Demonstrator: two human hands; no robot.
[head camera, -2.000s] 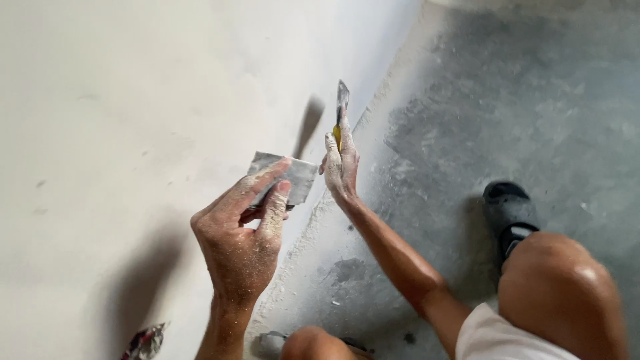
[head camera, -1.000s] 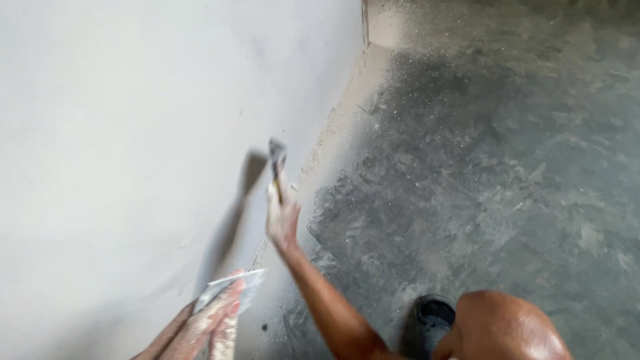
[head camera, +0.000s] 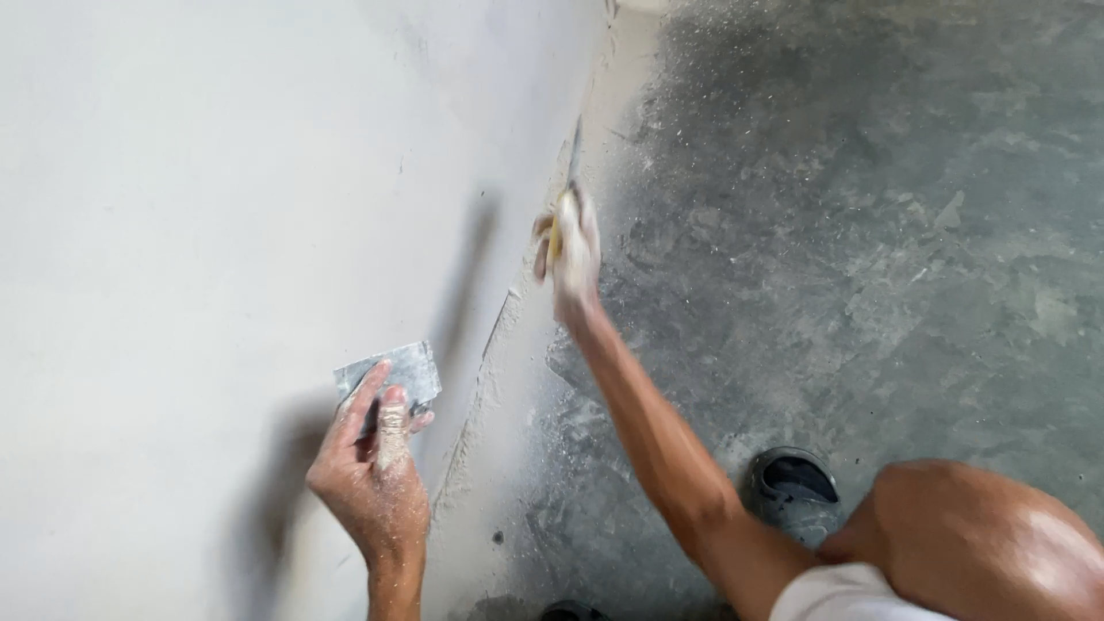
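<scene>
My left hand (head camera: 375, 466), dusty with white powder, grips a flat grey metal scraper blade (head camera: 401, 373) between thumb and fingers, in front of the white wall (head camera: 216, 216). Farther up, my right hand (head camera: 573, 246) is closed around the yellow handle of a putty knife (head camera: 577, 155), whose thin blade is seen nearly edge-on and points up along the foot of the wall. The hand is slightly blurred. Under and beside it runs a rough ridge of pale filler or dust (head camera: 466, 440) where wall and floor meet.
Grey concrete floor (head camera: 845, 259) with pale smears and specks lies on the right. My bent knee (head camera: 975, 535) and a dark clog (head camera: 793, 492) are at lower right, and part of another dark shoe (head camera: 573, 611) shows at the bottom edge. Shadows fall on the wall.
The left hand, low at the frame's bottom a second ago, is raised with the scraper blade held up before the wall. The right hand reaches farther along the wall's foot with the putty knife.
</scene>
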